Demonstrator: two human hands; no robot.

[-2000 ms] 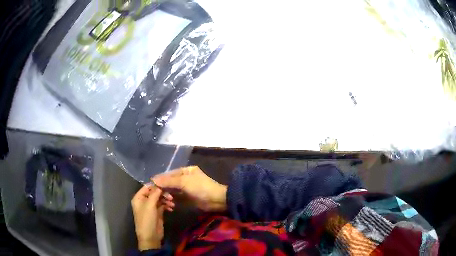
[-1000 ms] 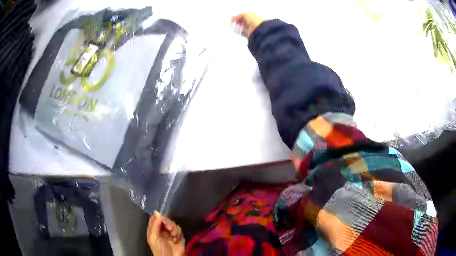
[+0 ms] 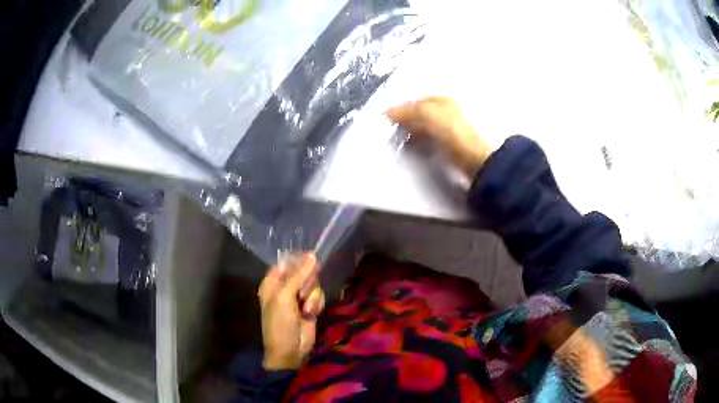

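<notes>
A clear polybag (image 3: 347,83) lies at a slant on the white table, its open edge hanging over the near side. Inside it are a dark garment (image 3: 272,149) and a pale sheet (image 3: 185,90), under a yellow-green "LONDON" print. My left hand (image 3: 288,311) pinches the bag's near corner just below the table edge. My right hand (image 3: 441,130) is over the table, right of the bag, fingers pointing left and blurred. A faint shiny glint shows by its fingertips; whether it holds something is unclear.
A pale grey bin (image 3: 165,315) stands below the table edge at the left, with a bagged dark garment (image 3: 87,244) inside. Clear film with yellow-green print (image 3: 650,39) spreads along the table's right side. The white table's near edge (image 3: 418,214) runs before me.
My right hand has come back from the far part of the table towards the bag. My left hand still pinches the bag's corner. The camera view has shifted too.
</notes>
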